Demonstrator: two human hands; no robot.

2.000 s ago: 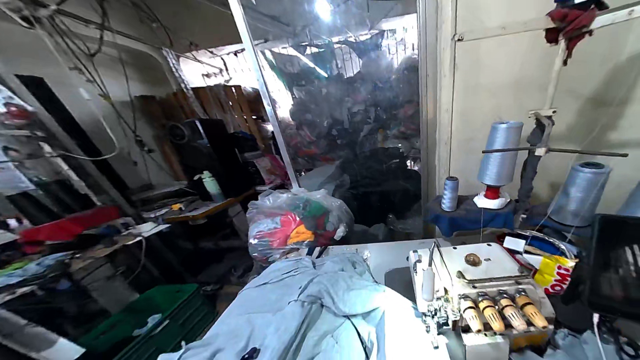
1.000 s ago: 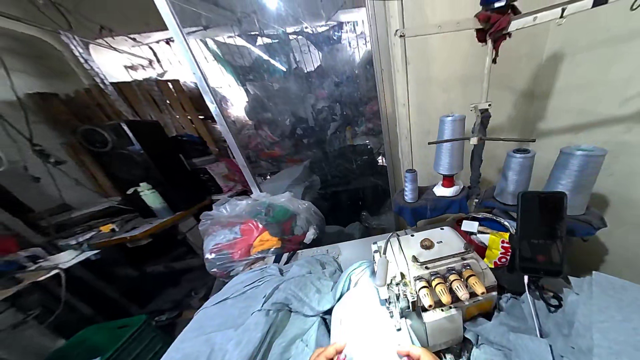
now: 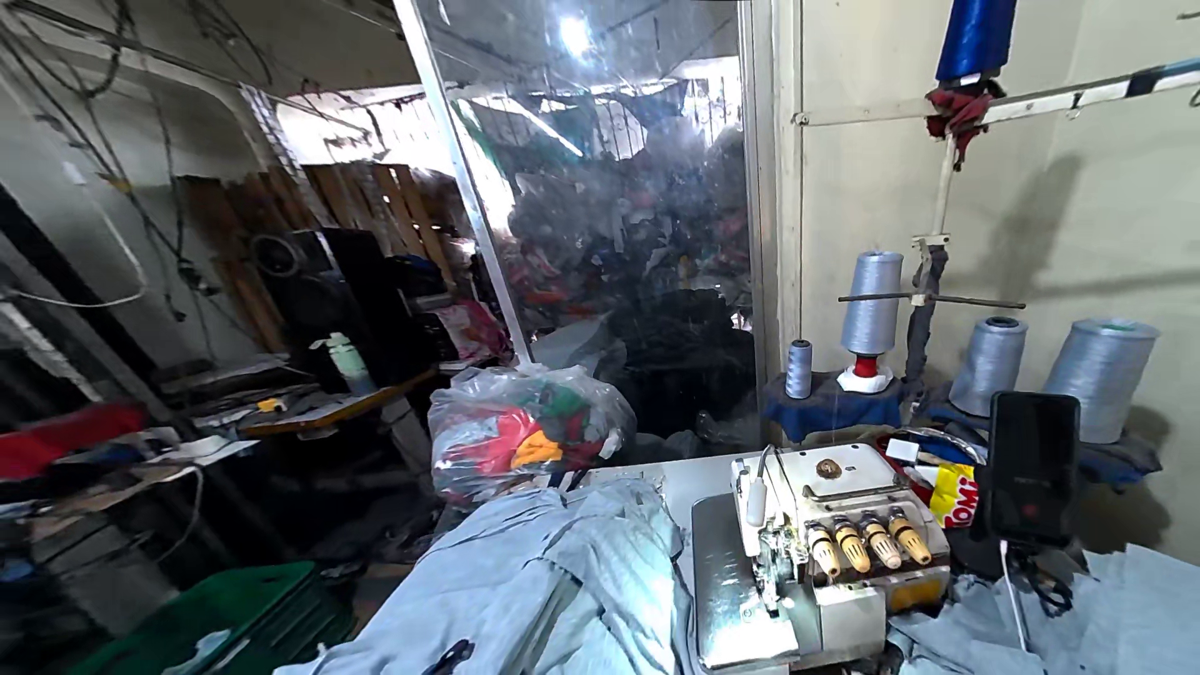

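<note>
Neither of my hands is in the head view. A white overlock sewing machine [image 3: 844,487] stands on the worktable, its metal plate bare at the left side and several tan tension knobs across its front. Left of it lies a heap of light blue fabric [image 3: 562,572], with a small dark tool [image 3: 452,658], too unclear to name, on it at the bottom edge. More light blue fabric [image 3: 1116,609] lies to the right. Behind the machine stand cones of grey-blue thread [image 3: 872,305].
A clear plastic bag [image 3: 525,431] of coloured cloth sits at the table's back left. A smartphone [image 3: 1031,469] stands upright right of the machine, with a cable below. A green plastic crate [image 3: 225,619] is at lower left. A glazed partition [image 3: 637,234] rises behind.
Both my hands, at the bottom edge by the machine one second ago, have gone out of view. The pale cloth in front of the machine's plate is gone from there.
</note>
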